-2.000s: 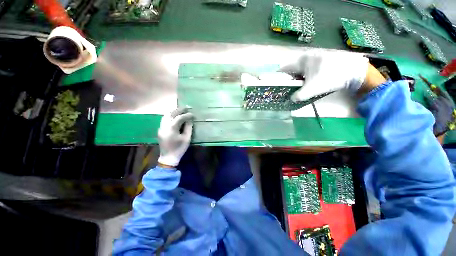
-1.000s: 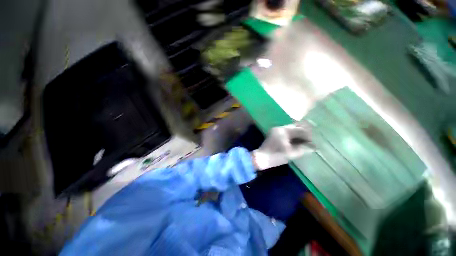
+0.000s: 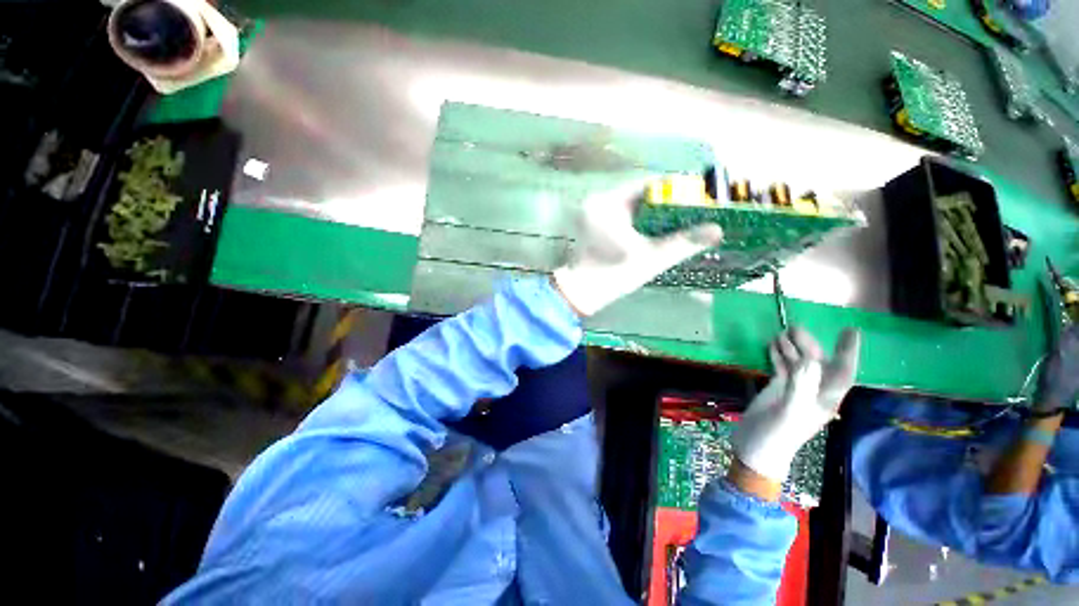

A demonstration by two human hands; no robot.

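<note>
A green circuit board [image 3: 740,231] is tilted above the right part of the pale-green work mat [image 3: 485,178], its yellow and dark components toward the top edge. My left hand [image 3: 627,243], in a white glove, grips the board at its left side. My right hand [image 3: 799,391], also gloved, is in front of the bench edge at the right, fingers raised and apart. The thin dark tweezers [image 3: 780,298] lie just beyond its fingertips; whether the fingers touch them is hard to tell.
A shallow tray [image 3: 195,225] of olive pieces is at left. A black parts bin [image 3: 913,243] with olive pieces is at right. A red-lined board tote [image 3: 677,527] is below the bench edge. Boards [image 3: 769,42] lie on the conveyor. Another person's sleeve [image 3: 947,474] is at far right.
The left hand has gone from the mat's front edge to hold the board. The right hand, earlier at the board, is now away from it near the bench edge. The view has swung left and back.
</note>
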